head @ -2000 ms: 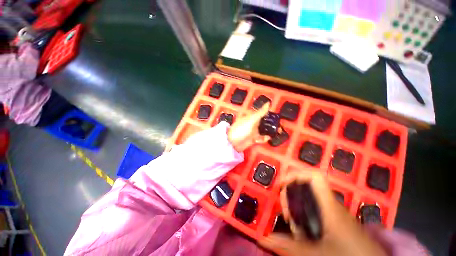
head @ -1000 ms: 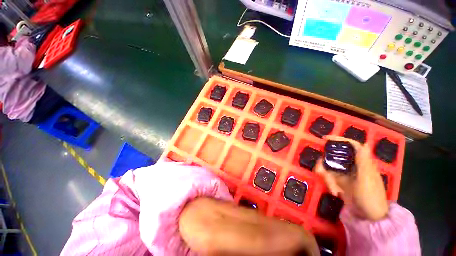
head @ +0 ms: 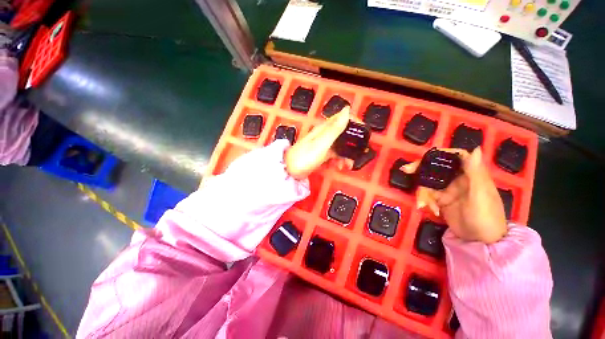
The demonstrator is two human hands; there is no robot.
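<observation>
My left hand (head: 317, 147) holds a smartwatch (head: 352, 138) by its edges, with its lit display showing white text and a small red mark. My right hand (head: 472, 198) holds a second smartwatch (head: 438, 168), its display lit with rows of white text. Both are held above the red turnover tray (head: 306, 206). In the tray, watches such as this one (head: 420, 128) lie in square pockets, mostly with dull backs up. Several in the nearest row, such as this watch (head: 373, 276), show glossy fronts. My hands and sleeves hide some pockets.
A brown wooden edge (head: 411, 88) runs behind the tray. On the green bench are a paper with a black pen (head: 536, 71), a white device (head: 467, 35) and a panel with coloured buttons (head: 529, 14). At left are a person's pink sleeve (head: 14, 126) and a blue stool (head: 78, 163).
My left hand has moved from the near side up over the tray's middle, now visibly holding a watch. My right hand still holds its watch, now slightly higher in view. The view has shifted down.
</observation>
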